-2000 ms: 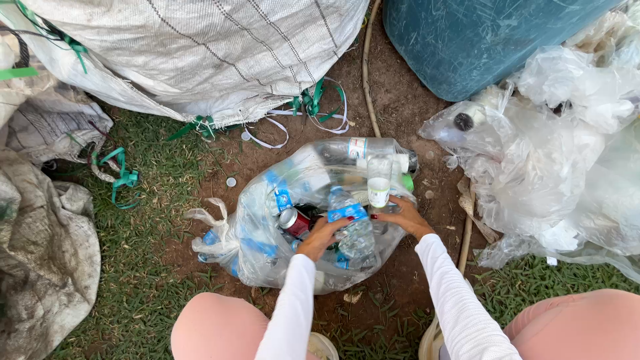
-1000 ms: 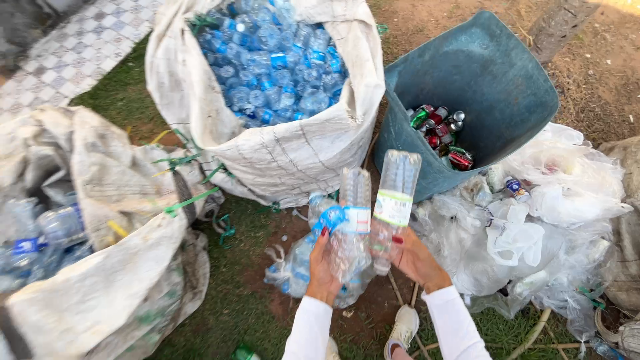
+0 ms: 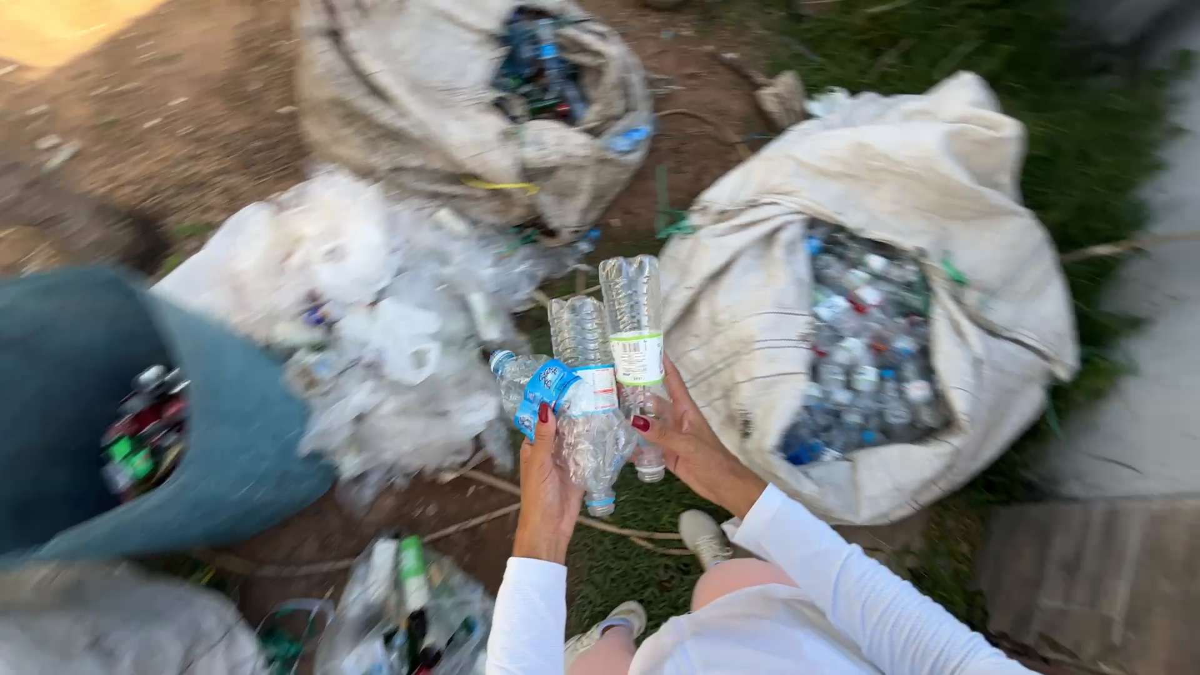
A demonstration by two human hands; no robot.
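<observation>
Several clear plastic bottles are held up in the middle of the view. My left hand (image 3: 550, 483) is closed on a crumpled bottle with a blue label (image 3: 544, 386) and a clear bottle with a white and blue label (image 3: 592, 389) that lies against it. My right hand (image 3: 696, 441) grips a taller clear bottle with a white and green label (image 3: 637, 356), its neck pointing down. The bottles touch side by side. To the right stands a white woven sack (image 3: 984, 291) whose mouth shows many small clear bottles (image 3: 872, 347).
At left is a blue-green bin (image 3: 234, 422) with crushed cans (image 3: 145, 436). Clear plastic bags (image 3: 375, 319) are heaped beside it. Another woven sack (image 3: 403, 103) with dark bottles stands at the top. A clear bag of bottles (image 3: 412, 609) lies at the bottom, near sticks on the ground.
Two seconds ago both hands were at the bag of bottles on the ground; the bottles are now held up in the air. The view has swung to the right.
</observation>
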